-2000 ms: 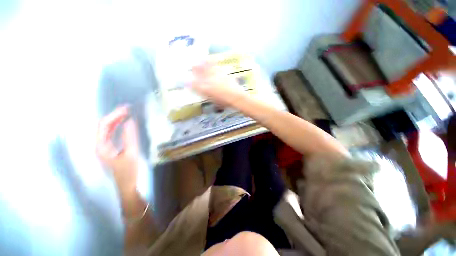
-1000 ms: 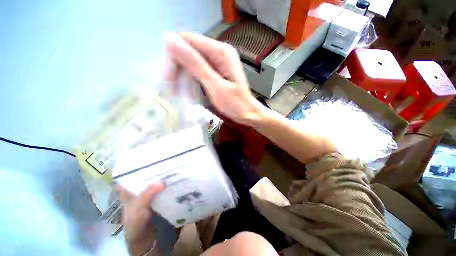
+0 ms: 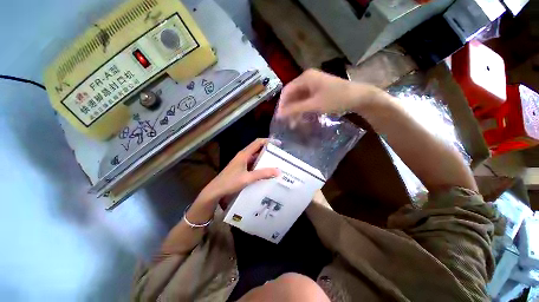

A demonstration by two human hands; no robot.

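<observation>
A white retail box (image 3: 275,197) with an earbud picture and a small gold and black mark is tilted over my lap. My left hand (image 3: 245,171) grips its upper left side, thumb on the front. My right hand (image 3: 313,94) is above the box with bent fingers at the top of a clear film bag (image 3: 319,141), which spreads beyond the box's upper end; the fingertips pinch the film. The cream-yellow impulse sealer (image 3: 112,88) is at the upper left, its red switch lit, with a doodled plate (image 3: 171,109) and long sealing bar in front.
A grey machine (image 3: 369,26) stands at the top right. Red stools (image 3: 481,74) are at the right. A carton of shiny film bags (image 3: 428,106) lies beyond my right forearm. Bagged boxes (image 3: 520,248) sit at the lower right edge. A black cable (image 3: 20,78) runs to the sealer.
The box has moved right and down, away from the sealer, and is now clear of blur. My right hand has moved right with film at its fingers. The sealer is now fully uncovered.
</observation>
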